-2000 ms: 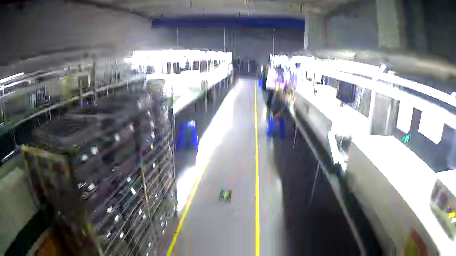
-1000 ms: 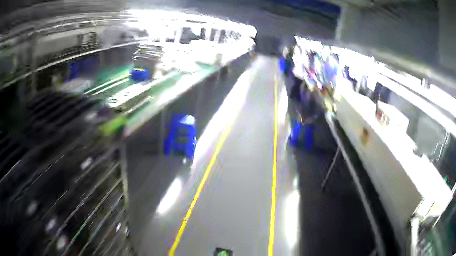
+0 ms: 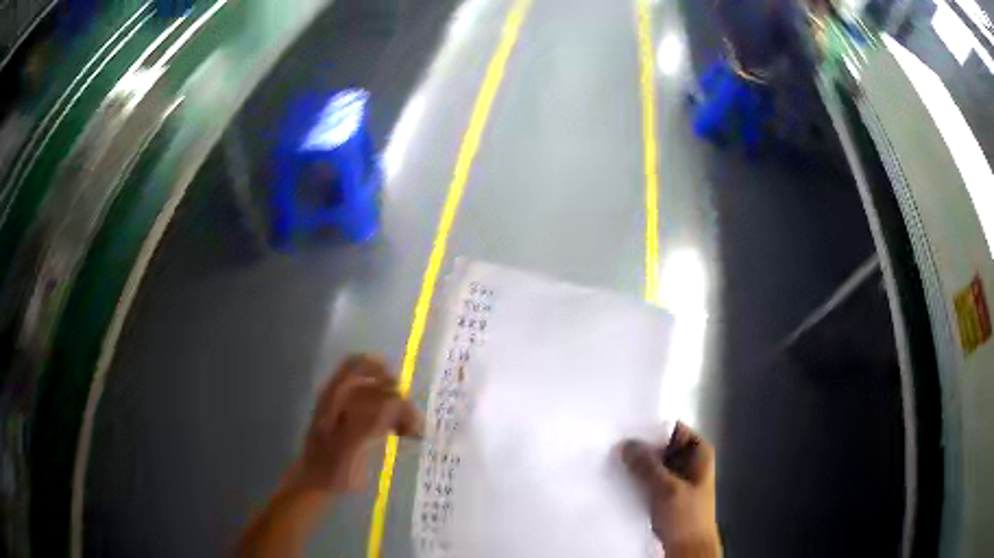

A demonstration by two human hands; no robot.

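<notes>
A large white sheet of paper (image 3: 556, 403) is held out over the aisle at the bottom centre, with short handwritten lines down its left edge. My right hand (image 3: 678, 480) grips its right edge, thumb on top; something dark shows between the fingers, too blurred to name. My left hand (image 3: 360, 414) is beside the left edge, fingers curled and fingertips close to the paper. Blur hides whether it touches the sheet or holds anything.
A blue stool (image 3: 327, 169) stands left of the aisle, and another blue stool (image 3: 732, 107) stands at the upper right. Yellow lines (image 3: 651, 164) run along the grey floor. Green-topped benches (image 3: 120, 218) line the left; a bench with a yellow-red label (image 3: 972, 314) is at right.
The view has tipped down to the floor and moved nearer the blue stools. Both hands and the paper have come into view; the dark rack at left has gone out.
</notes>
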